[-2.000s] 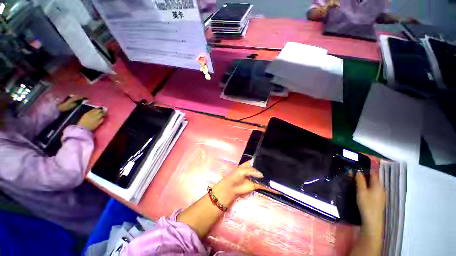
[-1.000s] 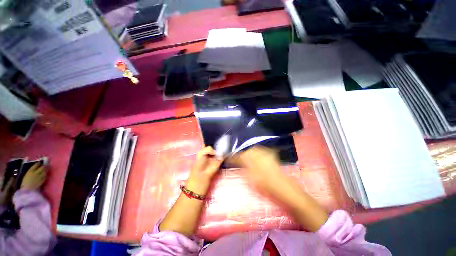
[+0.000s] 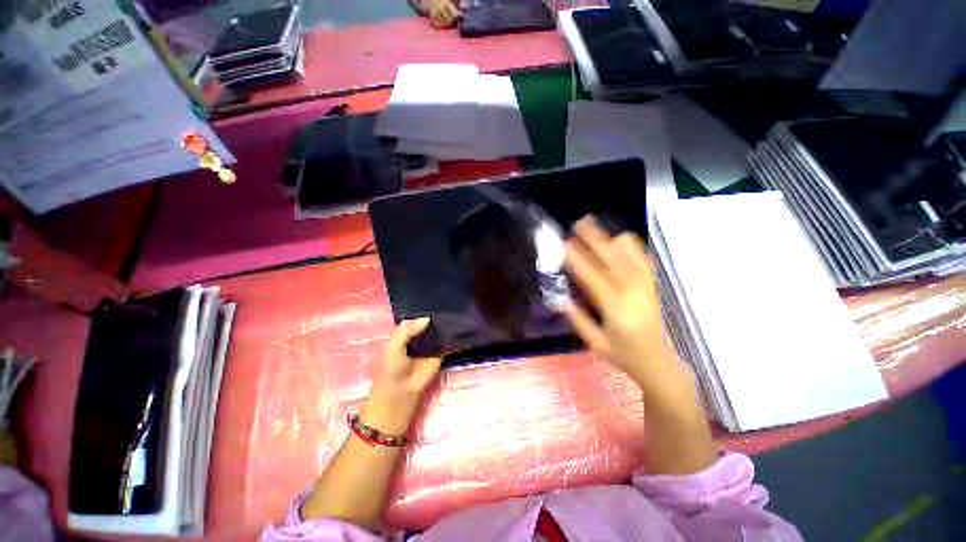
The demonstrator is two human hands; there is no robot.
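Observation:
A black glossy tablet [image 3: 466, 254] is held tilted above the pink bench in front of me, with a reflection in its screen. My left hand [image 3: 411, 358] grips its lower left corner, the thumb on the screen edge. My right hand [image 3: 614, 291] is over the right part of the screen with its fingers apart, slightly blurred. A bright shiny patch shows beside the fingers; I cannot tell if it is film or glare. I cannot tell if the right fingertips touch the screen.
A tablet stack with foam [image 3: 132, 402] is at the left. A stack topped by a white foam sheet [image 3: 779, 307] is at the right, another tablet stack [image 3: 879, 196] beyond it. White sheets [image 3: 455, 111] lie behind. A hanging printed sheet [image 3: 90, 106] is upper left. Another person's hand [image 3: 440, 11] shows at top.
The tablet is now raised and tilted, its screen more evenly dark. My left hand has taken its lower left corner. My right hand has moved up and right over the screen. The camera view has shifted.

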